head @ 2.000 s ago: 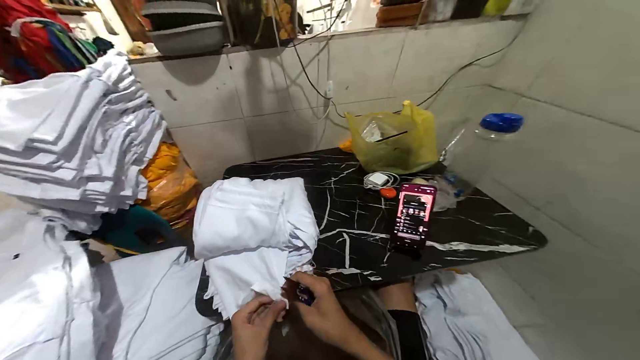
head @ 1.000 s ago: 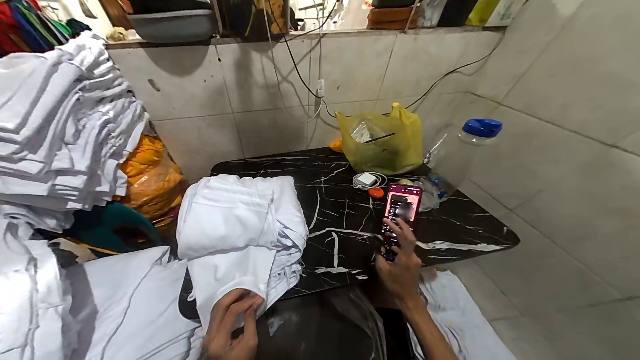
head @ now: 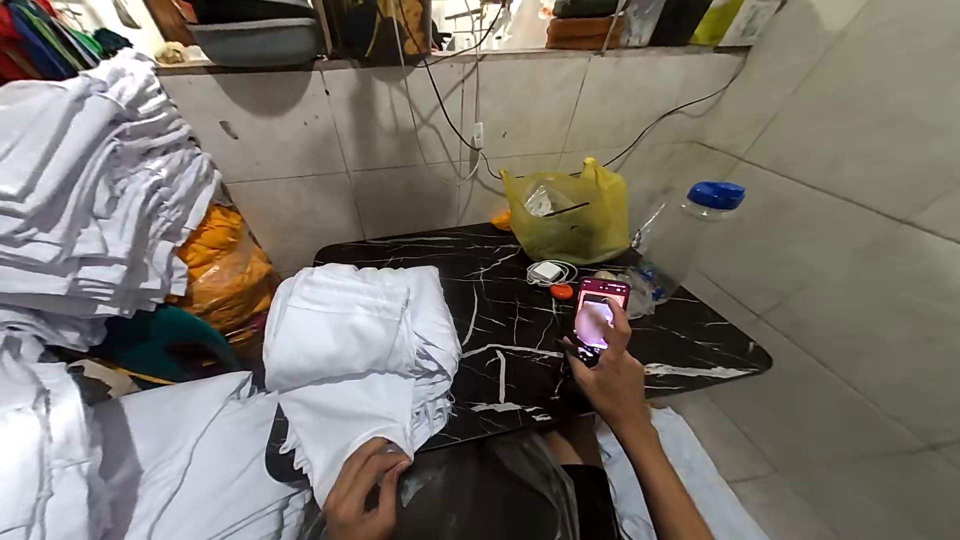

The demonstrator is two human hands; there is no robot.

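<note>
A folded stack of white cloth [head: 341, 326] lies on the left part of a black marble-patterned table [head: 517, 322]. At its lower corner, my left hand [head: 367, 487] pinches the white fabric between thumb and fingers. My right hand [head: 611, 367] is at a smartphone [head: 600, 307] with a lit screen, on the right part of the table. One finger lies over the screen and the thumb is by the phone's lower left edge. Whether the hand grips the phone or only touches it, I cannot tell. A small dark thing under the thumb is unclear.
A yellow plastic bag [head: 570, 225], a white charger with cable [head: 549, 271], an orange-red disc [head: 561, 291] and a clear jar with a blue lid [head: 716, 195] stand behind the phone. High piles of white cloth [head: 97, 187] and an orange bundle [head: 225, 262] are at the left.
My right hand has moved from the cloth's lower corner to the phone on the right. My left hand has stayed at the cloth. The phone's screen picture has changed.
</note>
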